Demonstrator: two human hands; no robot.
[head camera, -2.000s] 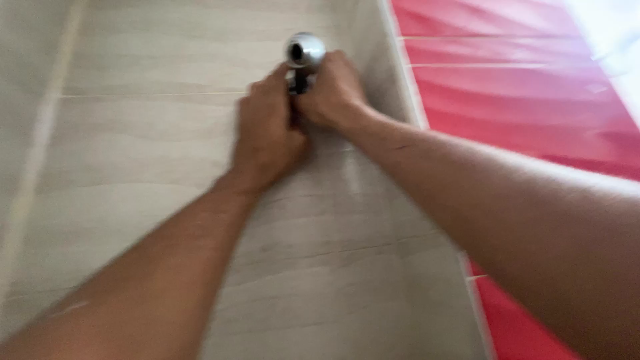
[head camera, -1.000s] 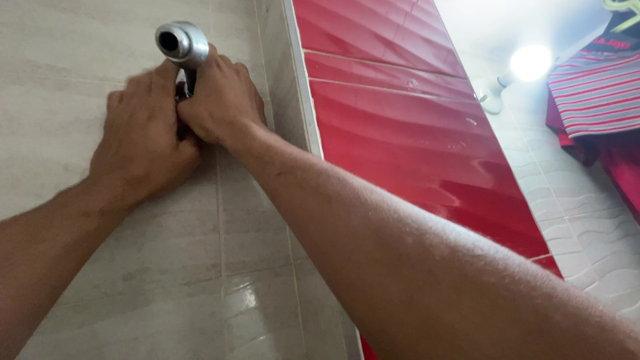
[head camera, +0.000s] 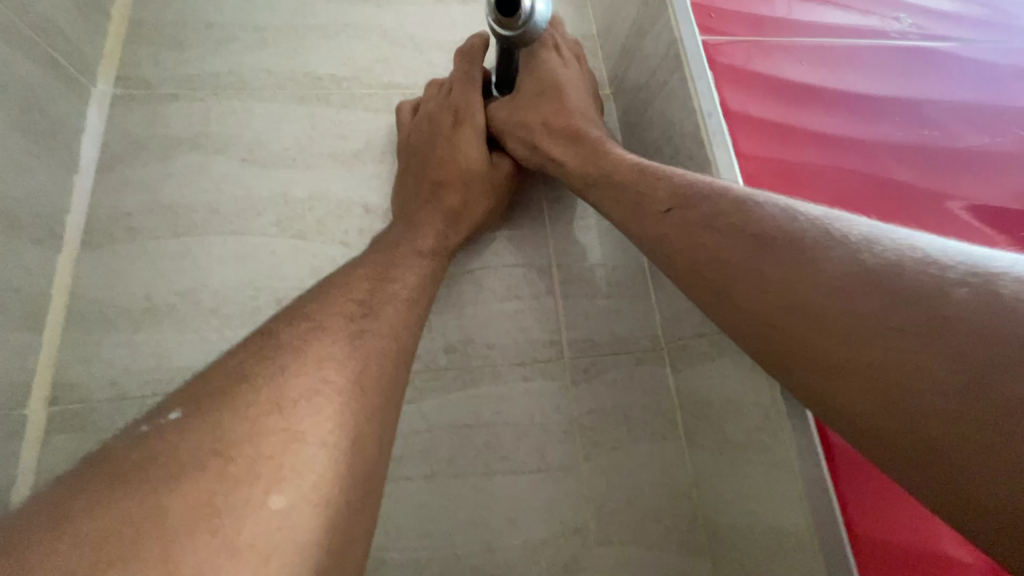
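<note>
At the top centre of the head view, a chromed metal fitting (head camera: 518, 18) with a round dark opening sticks out from the tiled wall, on a narrower dark neck. My left hand (head camera: 454, 152) lies against its left side, fingers pointing up. My right hand (head camera: 552, 104) is wrapped about its right side, the fingers partly behind the fitting. Both hands touch each other just below the neck. Their palms and whatever lies between them are hidden, so the exact grip of the left one cannot be told.
Beige wall tiles (head camera: 240, 184) with pale grout lines surround the hands. On the right a projecting tiled edge with a white trim strip (head camera: 716, 120) borders glossy red wavy tiles (head camera: 840, 136). At the left the wall meets another at a grouted corner (head camera: 68, 232).
The view has swung; the lamp and striped cloth seen at the right one second ago are out of frame. Both hands remain at the metal fitting.
</note>
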